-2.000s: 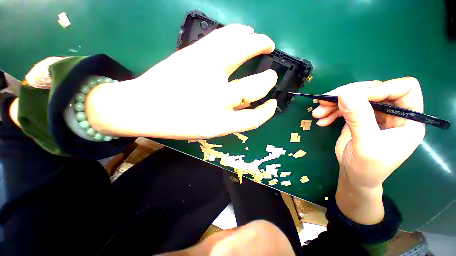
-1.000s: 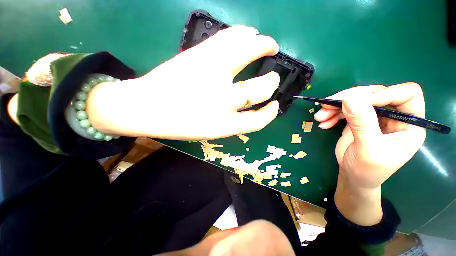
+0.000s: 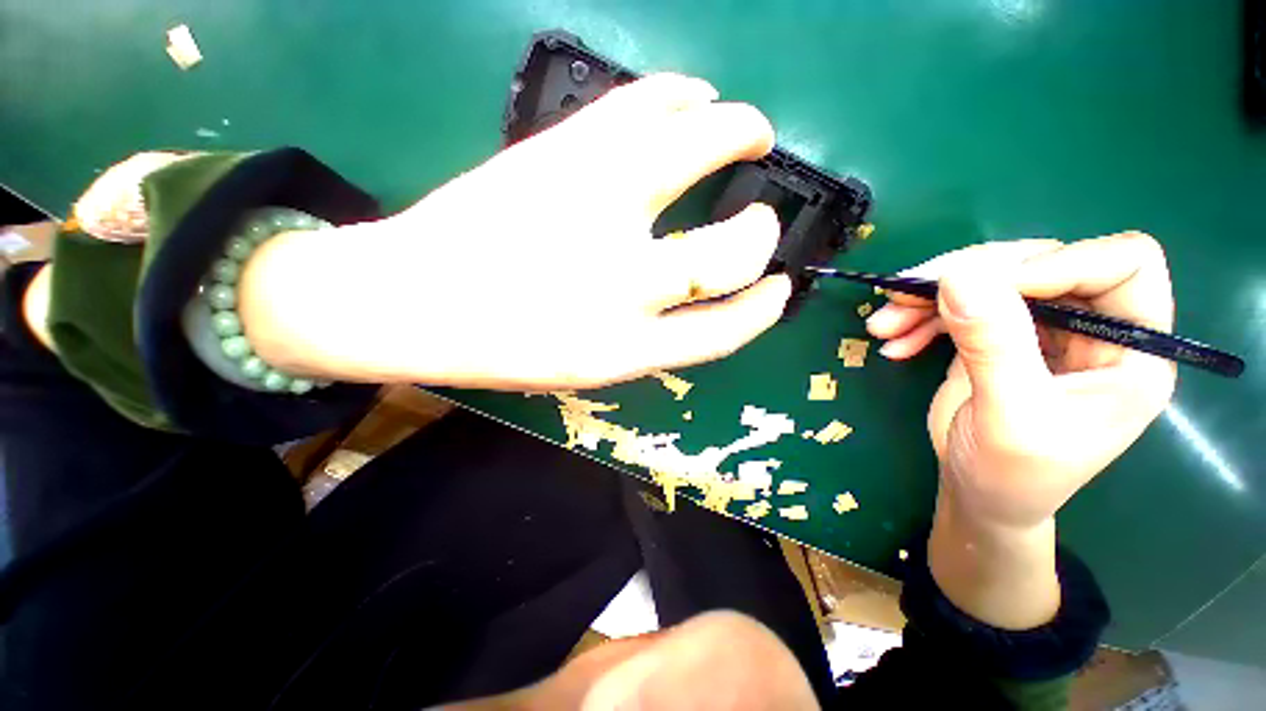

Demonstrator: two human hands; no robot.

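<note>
A black plastic phone housing point(image 3: 569, 81) lies tilted on the green tabletop at the upper middle, its centre hidden under my left hand point(image 3: 555, 250). My left hand lies over it with fingers spread, the fingertips on its inner area near the right end. My right hand point(image 3: 1041, 347) holds black tweezers point(image 3: 1138, 333) like a pen. The tweezer tip is at the housing's lower right edge, close to my left fingertips. Whether the tip grips anything is too small to tell.
Tan and whitish liner scraps point(image 3: 715, 465) lie scattered along the near table edge. A pale scrap point(image 3: 182, 46) lies at the upper left. A dark object point(image 3: 1256, 56) is cut off at the upper right. Cardboard point(image 3: 854, 595) shows below the table edge.
The tweezer tip has shifted slightly at the housing's edge. My left fingertips have moved slightly right, toward the tip. The housing and scraps look nearly unmoved.
</note>
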